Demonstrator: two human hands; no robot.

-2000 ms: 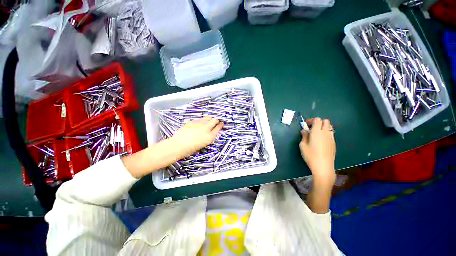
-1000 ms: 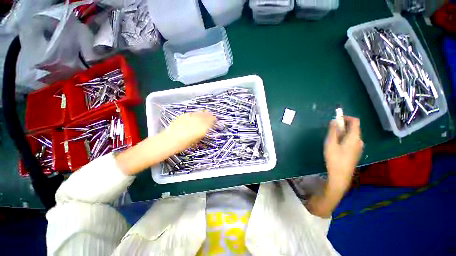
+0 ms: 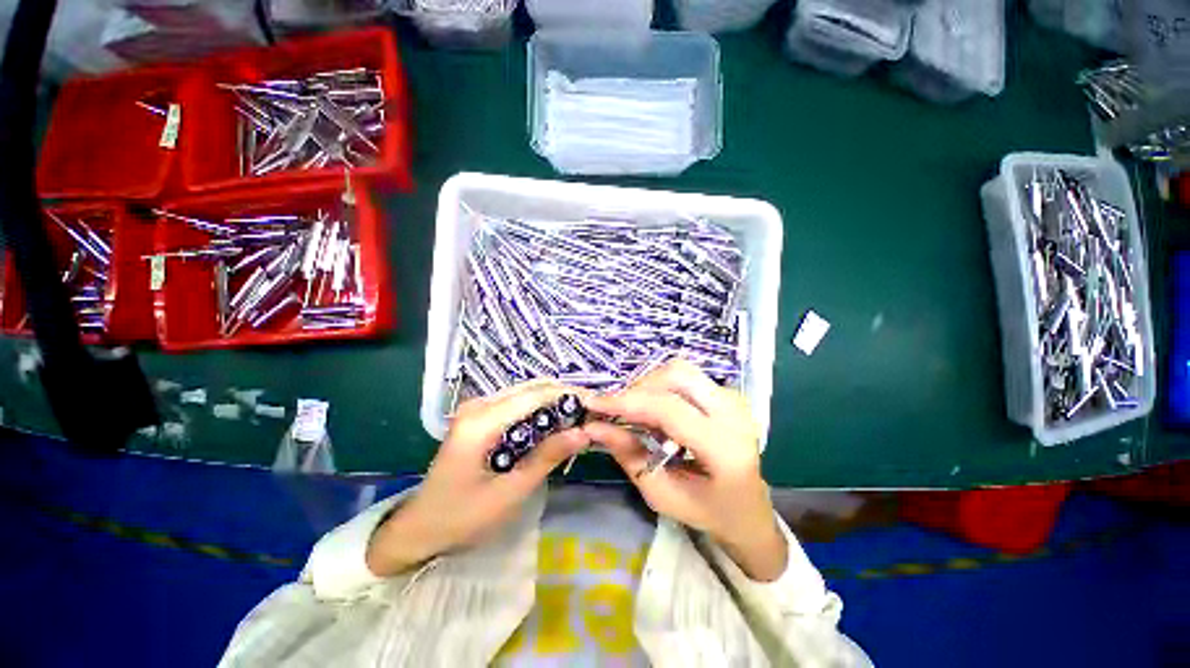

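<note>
A row of several stepped pins (image 3: 538, 433) is held in my left hand (image 3: 476, 476), their dark ring ends with pale centres facing up towards me. My right hand (image 3: 711, 457) touches the right end of the row with its fingertips. It also holds a slim stick with a pale end (image 3: 663, 454), perhaps a marker pen, partly hidden by the fingers. Both hands are over the near edge of the white parts tub (image 3: 771, 281), which is heaped with loose shiny pins (image 3: 600, 294).
Red parts bins (image 3: 398, 111) with loose pins lie at the left, beside a black flexible arm (image 3: 26, 196). A small clear box (image 3: 626, 111) sits beyond the tub. A white label (image 3: 810, 332) and a clear tub of pins (image 3: 1011, 313) are at the right. Clear boxes (image 3: 848, 33) stand at the back.
My left hand has left the heap and now holds a row of pins. My right hand has come in from the right to meet it. The view has shifted.
</note>
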